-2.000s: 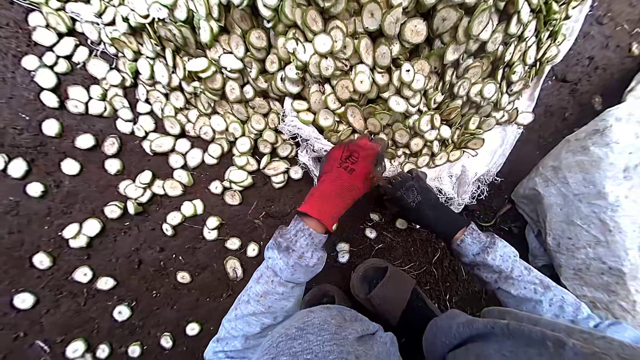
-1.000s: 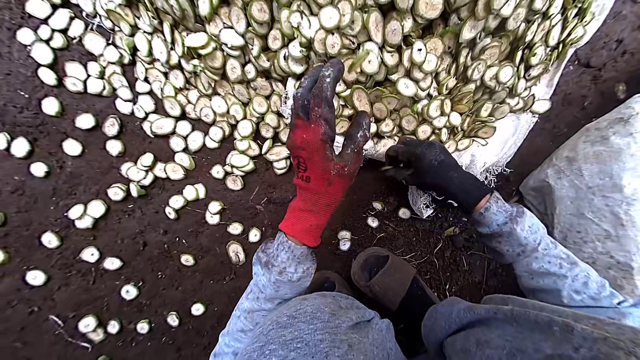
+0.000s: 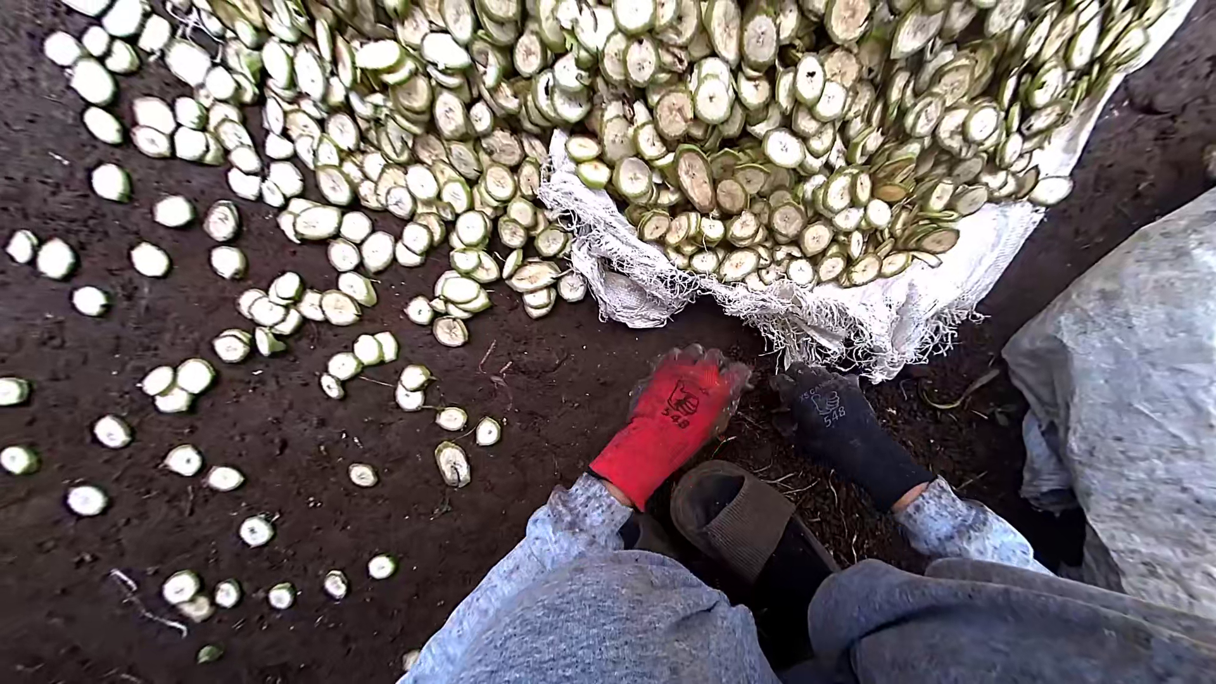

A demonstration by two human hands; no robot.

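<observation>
A big heap of sliced green-skinned produce (image 3: 788,147), pale inside, lies on a white woven plastic sack (image 3: 855,313) with a frayed edge. My left hand (image 3: 676,413), in a red glove with dark fingers, is low over the soil just below that edge, palm down. Beside it on the right, my right hand (image 3: 844,423), in a black glove, is at the frayed edge, its fingertips close to the loose threads. The fingertips of both hands are partly hidden, and whether either grips anything does not show.
Loose slices (image 3: 174,388) are scattered over the dark soil on the left. A full-looking pale sack (image 3: 1140,399) stands at the right. My sandalled foot (image 3: 736,518) is just below my hands.
My left hand has come down from the edge of the heap to the soil beside my right hand. The small slices seen near my feet earlier no longer show there.
</observation>
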